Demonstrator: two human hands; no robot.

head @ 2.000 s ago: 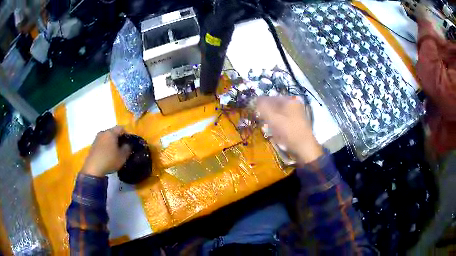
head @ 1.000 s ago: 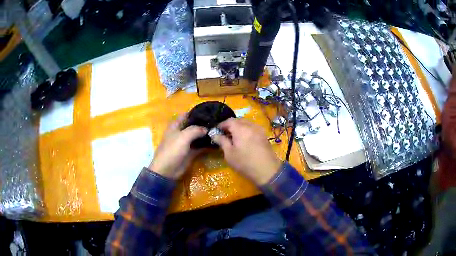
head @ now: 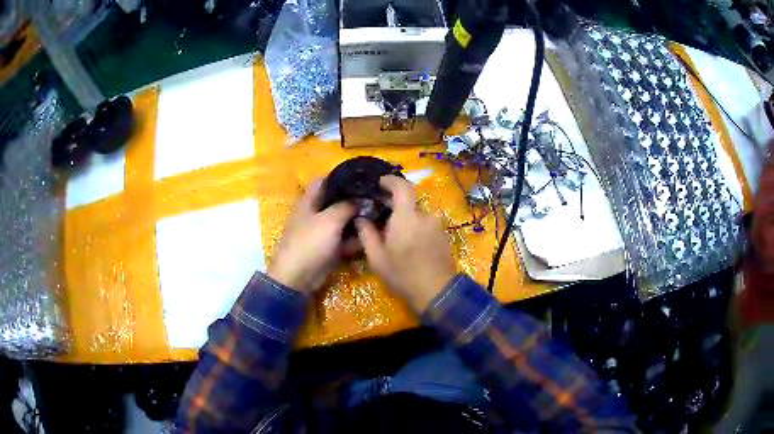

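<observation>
A round black housing (head: 355, 175) is held between both hands above the orange-taped bench. My left hand (head: 312, 242) grips its left side. My right hand (head: 410, 242) is on its right side, with the thumb reaching inside. A small silvery piece, apparently a wired module (head: 367, 208), shows in the housing between the thumbs; the fingers partly hide it. The electric screwdriver (head: 467, 59) hangs nose down behind and to the right of the hands, touched by neither.
The screw feeder (head: 393, 63) stands behind the housing, with a clear bag (head: 303, 72) at its left. A module pile (head: 530, 165) lies at right, crossed by the black cable (head: 519, 169). A parts tray (head: 670, 153) is far right. Black housings (head: 110, 125) sit at left.
Since two seconds ago, my left hand has brought the housing to the middle and my right hand has left the module pile to join it. In the last second, the thumbs have moved slightly within the housing.
</observation>
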